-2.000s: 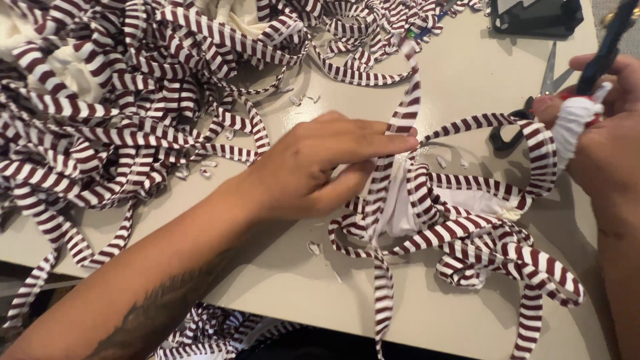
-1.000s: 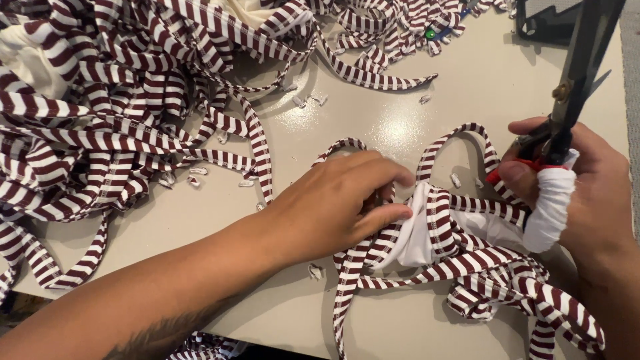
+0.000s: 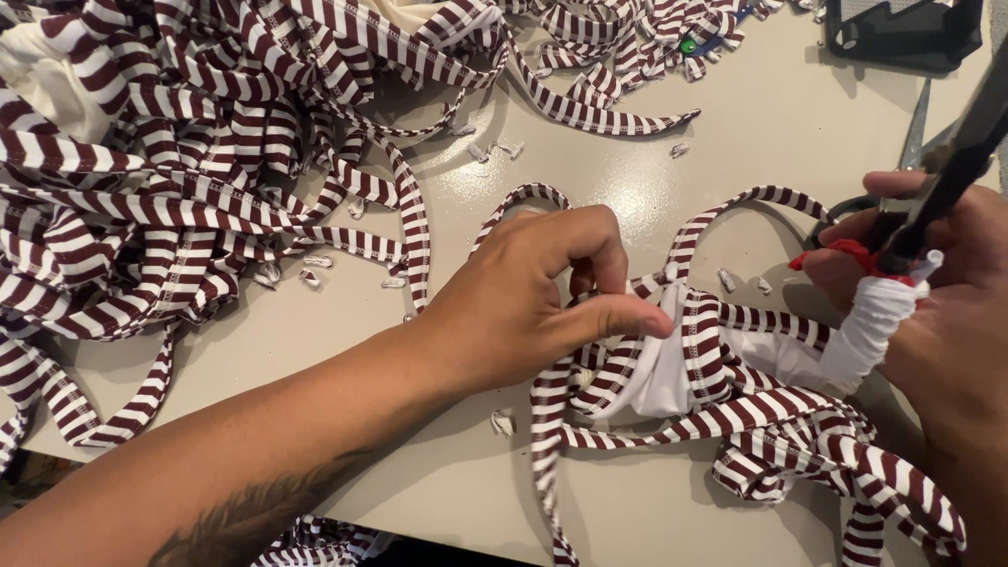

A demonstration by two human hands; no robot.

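My left hand (image 3: 543, 303) is over a white fabric garment piece (image 3: 657, 370) with maroon-and-white striped binding and long straps. Its thumb and fingers are bent near the binding; whether they pinch cloth cannot be told. At the right, my right hand (image 3: 937, 291) is closed around a dark cutting tool, apparently scissors (image 3: 953, 189), whose handle is wrapped in white cloth (image 3: 870, 327) and red material. The blades point up and away, blurred. Behind the right hand lies a second pair of scissors (image 3: 916, 130), partly hidden. Striped straps (image 3: 890, 465) are bunched below the right hand.
A large heap of striped strips and cream fabric (image 3: 197, 157) covers the left of the table (image 3: 472, 480). Small fabric scraps (image 3: 311, 268) are scattered about. A black plastic holder (image 3: 906, 35) stands at the back right. More striped fabric (image 3: 319, 543) lies below the near table edge.
My left hand was pointing across a strap two seconds ago; its fingers are now curled near the white fabric. The strap that ran upward past it no longer does. My right hand still holds the dark tool.
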